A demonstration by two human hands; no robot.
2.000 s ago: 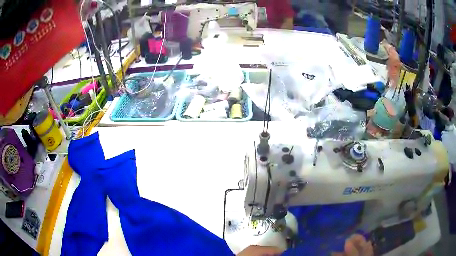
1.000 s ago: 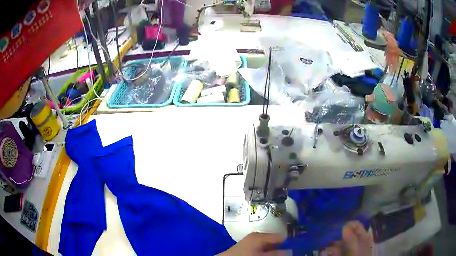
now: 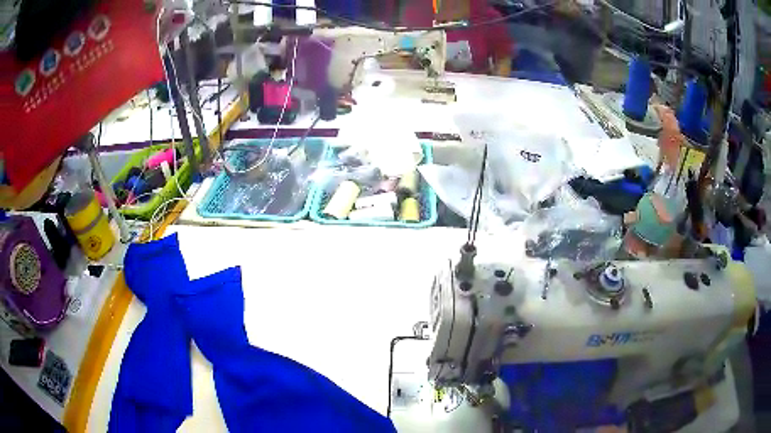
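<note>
The white sewing machine (image 3: 592,326) stands at the right, its needle area low in the picture. Royal-blue cloth (image 3: 562,389) lies under the machine arm, right of the needle. Two long royal-blue pieces (image 3: 161,338) lie at the table's left, their upper ends side by side; the right piece (image 3: 270,380) runs down to the bottom edge near the machine. Neither of my hands shows; the picture's bottom edge cuts off the place in front of the needle.
Two light-blue baskets (image 3: 203,203) with thread cones and bagged things stand behind. Plastic bags (image 3: 533,169) lie behind the machine. A yellow can (image 3: 89,224) and a green basket (image 3: 182,182) stand at left. Blue thread cones (image 3: 637,89) stand at back right. A red bag (image 3: 76,76) hangs upper left.
Both hands, which were at the bottom right holding blue cloth by the machine, are now out of the picture. The whole scene sits lower in the view.
</note>
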